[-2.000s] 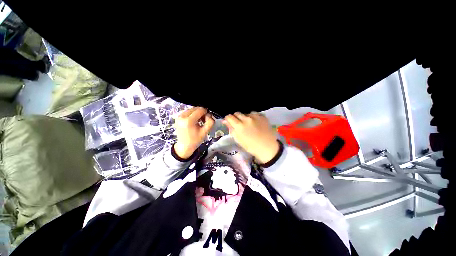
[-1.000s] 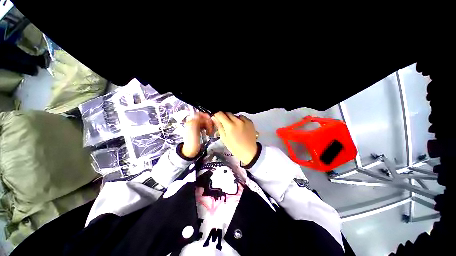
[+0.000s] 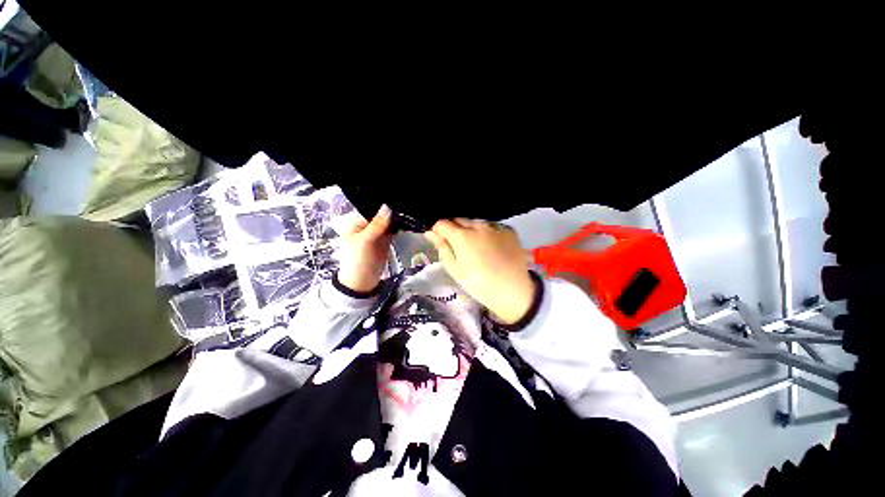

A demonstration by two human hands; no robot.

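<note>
A large black garment fills the upper view, its near edge hanging in front of my chest. My left hand pinches the garment's near edge between thumb and fingers. My right hand is just to its right, knuckles up, with its fingertips at the same black edge. A short dark strip of the edge spans the small gap between the hands. No tool can be made out in either hand.
An orange-red plastic stool with a small black rectangle on it stands at right, beside metal legs. Clear plastic packets lie at left. Bulging khaki sacks are further left. Dark ridged layers line the right edge.
The hands were close together one second ago and are now slightly apart. My right hand has moved a little right. The dark edge shows between them.
</note>
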